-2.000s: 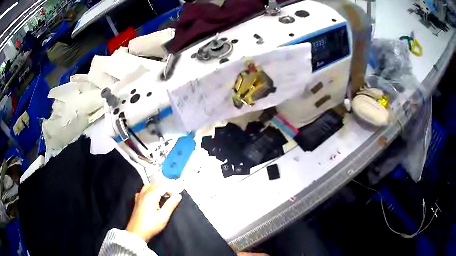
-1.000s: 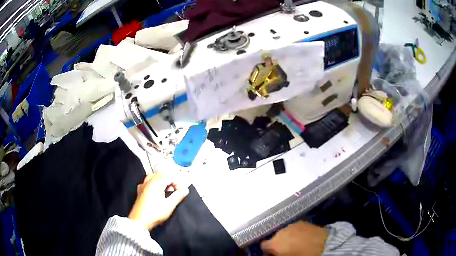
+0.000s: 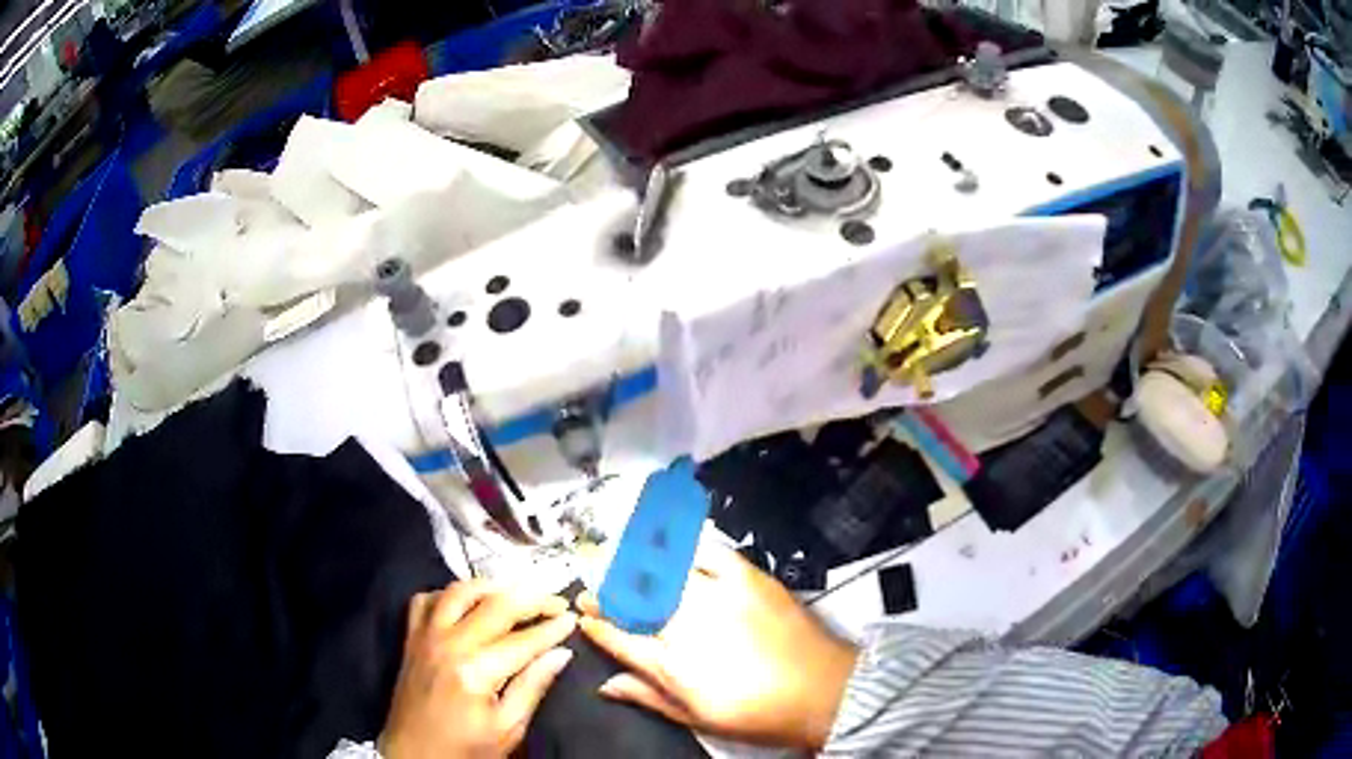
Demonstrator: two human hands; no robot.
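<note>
The black garment panel [image 3: 223, 578] lies left of and in front of the needle area [image 3: 571, 519] of the white sewing machine [image 3: 593, 282]. My left hand [image 3: 475, 667] presses and pinches the cloth edge in front of the needle. My right hand [image 3: 741, 645] holds the same edge, its fingertips meeting the left's, partly behind the blue oblong plate [image 3: 655, 549]. Whether a label is between the fingertips cannot be told. Black labels [image 3: 838, 497] are piled under the machine arm, and one single label [image 3: 899, 589] lies apart.
A paper sheet [image 3: 771, 363] with a gold metal piece [image 3: 927, 326] hangs on the machine arm. Cream cut pieces [image 3: 341, 208] lie behind, maroon cloth [image 3: 771, 67] on top. A flat label stack [image 3: 1038, 472], a pale pad [image 3: 1182, 420] and a plastic bag [image 3: 1253, 319] are at right.
My right hand has come up from below the table edge to the cloth beside my left hand. My left hand stays on the cloth. The view has moved closer to the machine.
</note>
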